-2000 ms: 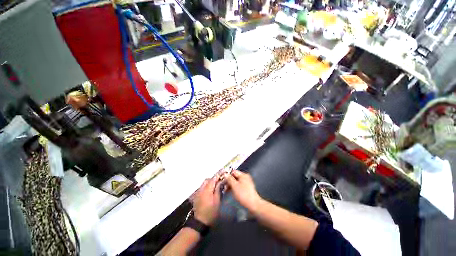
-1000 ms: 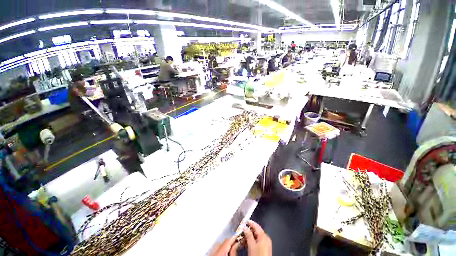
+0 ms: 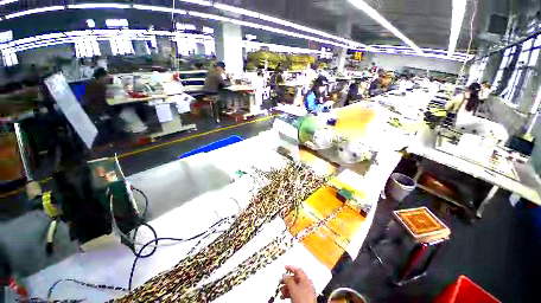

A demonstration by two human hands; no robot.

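My right hand is low in the frame, cut off by the bottom edge, at the front side of the white bench. Its fingers pinch a thin dark-and-pale chain strand. My left hand is out of view. A thick chain bundle in gold, black and pale runs along the bench to the left of the hand. A looser line of strands lies beside it. One strand crosses the orange-yellow measuring board towards the small green block at the far end.
A dark green machine with black cables stands left. Beyond the bench are a green round-guarded machine, a blue tub and seated people. To the right are a stool with an orange-patterned top, a pale bucket and a red bin.
The view has lifted and moved along the bench to its far end. The left hand has left the picture. The board and green block are nearer; the red-and-grey machine is gone from view.
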